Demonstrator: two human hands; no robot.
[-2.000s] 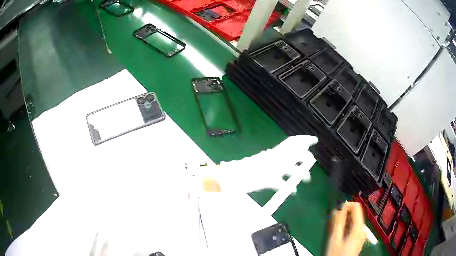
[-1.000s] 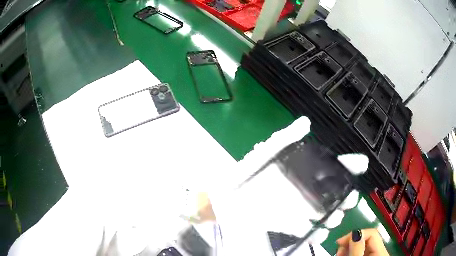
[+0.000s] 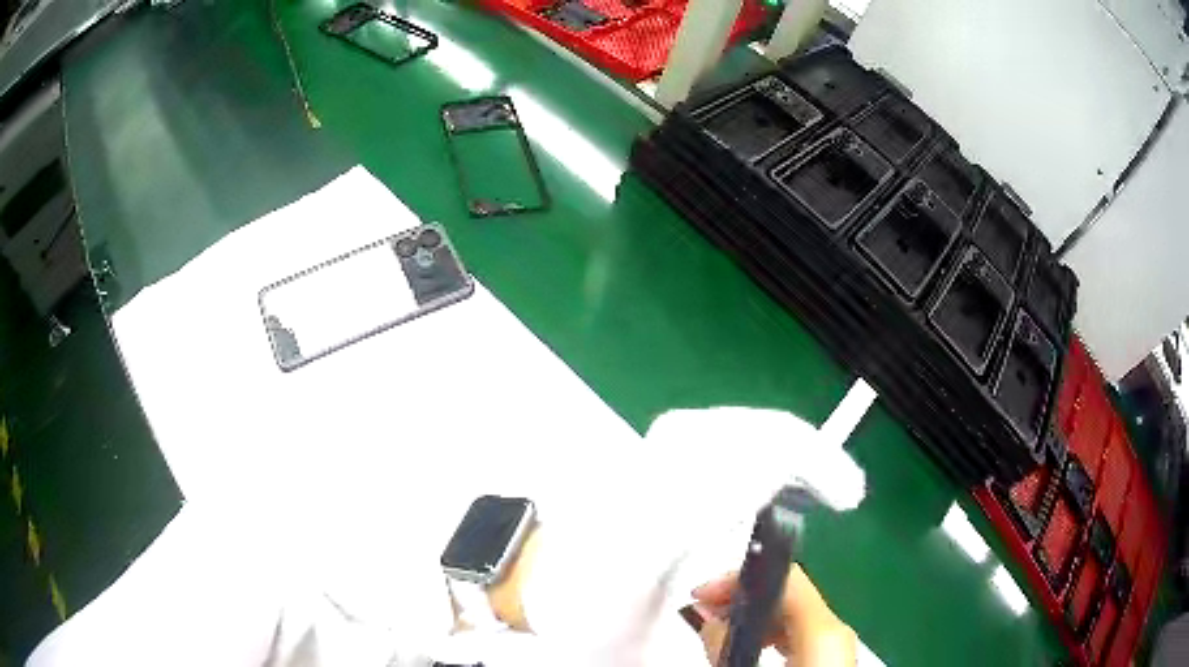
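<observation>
My left hand [image 3: 763, 456], in a white glove, holds a black phone middle frame [image 3: 760, 593] turned nearly edge-on at the lower centre. A smartwatch [image 3: 489, 537] is on that arm's wrist. My right hand [image 3: 815, 632], bare, is close behind the frame at the bottom edge, partly hidden by it; its grip and any tool are not clear. A greyer-edged phone frame [image 3: 365, 297] lies alone on the white sheet [image 3: 326, 430], its camera end to the right.
Two loose black frames [image 3: 496, 156] lie on the green surface [image 3: 613, 287] beyond the sheet. A tall stack of black blister trays [image 3: 835, 248] stands at right, with red trays [image 3: 1102, 495] below it and others at top. A white strip [image 3: 850, 411] shows beside the glove.
The held frame has turned from face-up to nearly edge-on and moved lower. The loose frames on the green surface have shifted up and left, away from me. The watch now shows.
</observation>
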